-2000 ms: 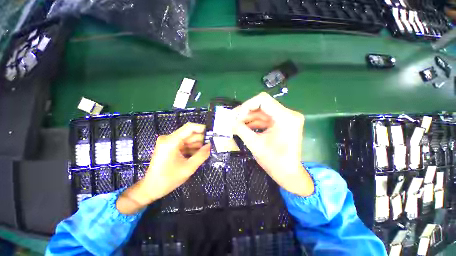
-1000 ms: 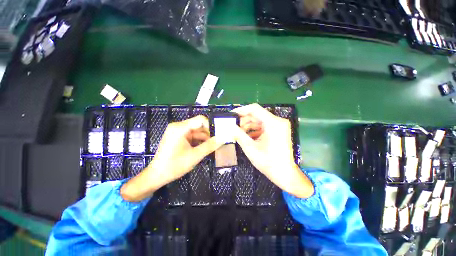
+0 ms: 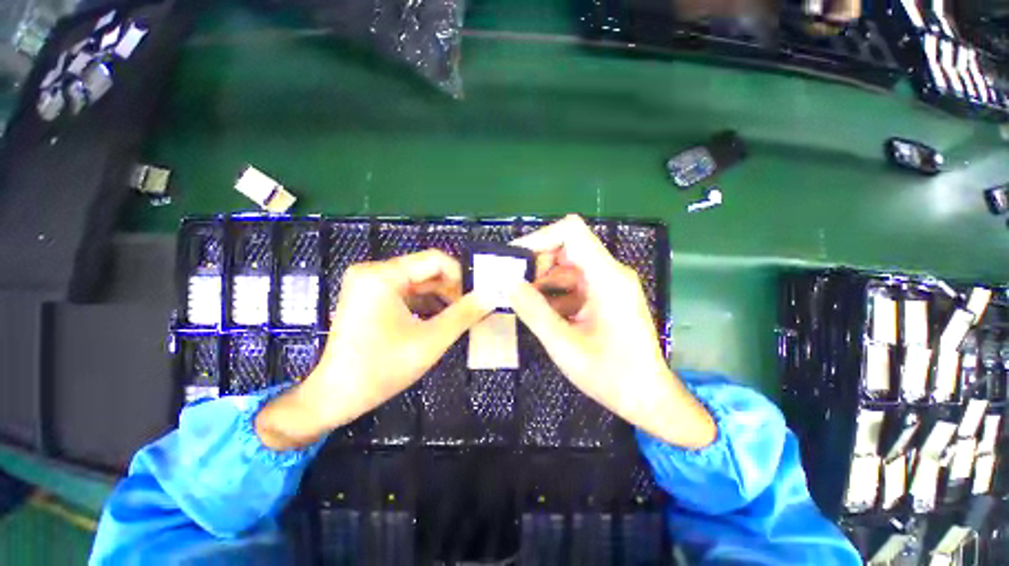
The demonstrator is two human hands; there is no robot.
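Note:
A black phone housing [image 3: 476, 260] with a white display [image 3: 500, 276] in it is held upright between both hands over the component tray. A second pale, tan section [image 3: 493, 341] hangs below the thumbs. My left hand [image 3: 387, 332] grips the housing's left side. My right hand [image 3: 586, 321] grips its right side. Both thumbs meet on the lower part of the display. The fingers hide the sides and lower part of the housing. The glossy black component tray [image 3: 420, 426] lies below, with pale keypads [image 3: 251, 300] in pockets at its left.
A right-hand parts tray [image 3: 824, 332] holds long white pieces. A partly assembled phone [image 3: 692, 166] with a small pale bit and another dark phone [image 3: 914, 155] lie on the green bench. Pale modules [image 3: 266, 189] lie behind the tray. Empty black trays [image 3: 105, 376] stand left; trays and a plastic bag are at the far side.
The hands have brought the thumbs together on the display, now upright in the housing. Bench items have shifted in view; the pale piece behind the tray's middle no longer shows.

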